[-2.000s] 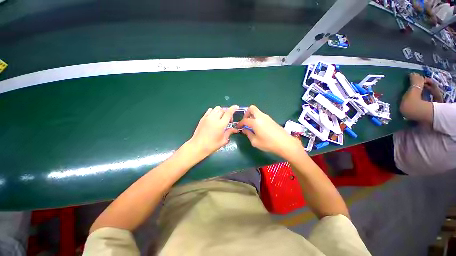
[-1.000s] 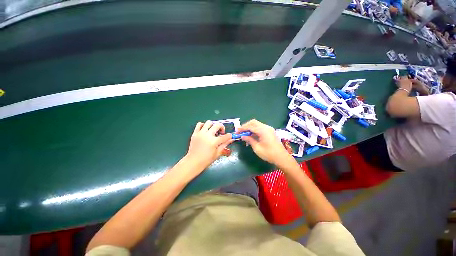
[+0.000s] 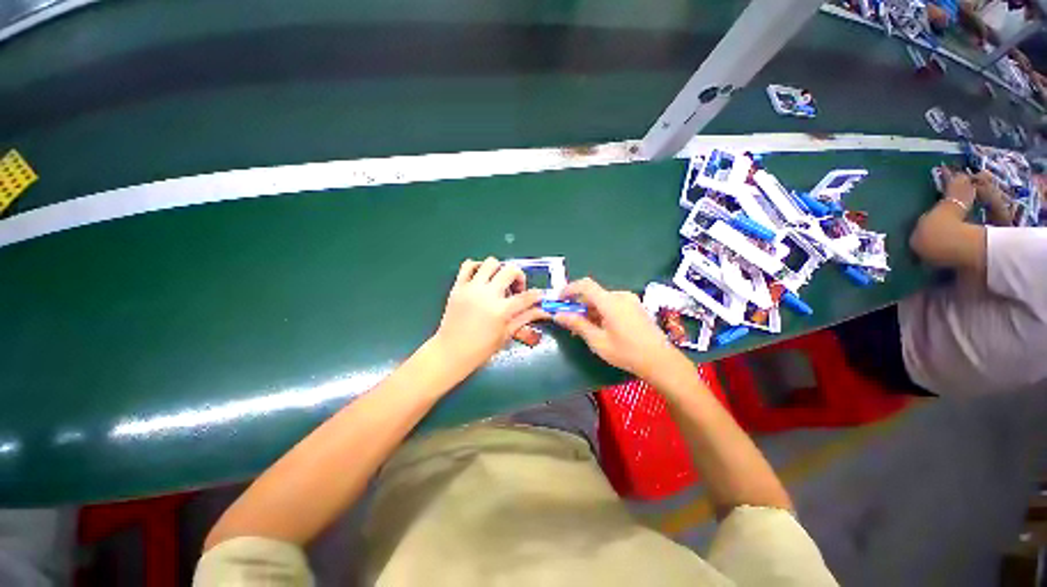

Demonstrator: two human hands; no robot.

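Note:
A white frame [image 3: 551, 264] with a window lies just above the green bench surface between my hands. A blue battery [image 3: 563, 307] is at the frame's near edge. My left hand [image 3: 488, 307] grips the frame's left side, its fingers covering that part. My right hand [image 3: 609, 325] holds the right end of the blue battery between thumb and fingers. A small orange-brown part [image 3: 527, 335] shows below my left fingertips. Wires are too small to tell.
Part-built units [image 3: 746, 247] are heaped to the right on the bench [image 3: 287, 275]. A pale rail [image 3: 390, 169] and slanted post [image 3: 735, 75] stand beyond. A single unit [image 3: 791, 101] and a yellow tray [image 3: 14, 177] lie past the rail. Another person [image 3: 993, 269] works at right; red stools are below.
Since the first frame, the blue battery and orange-brown part have come into clearer view below the frame. In the last second my hands stay closed on the work with small finger shifts.

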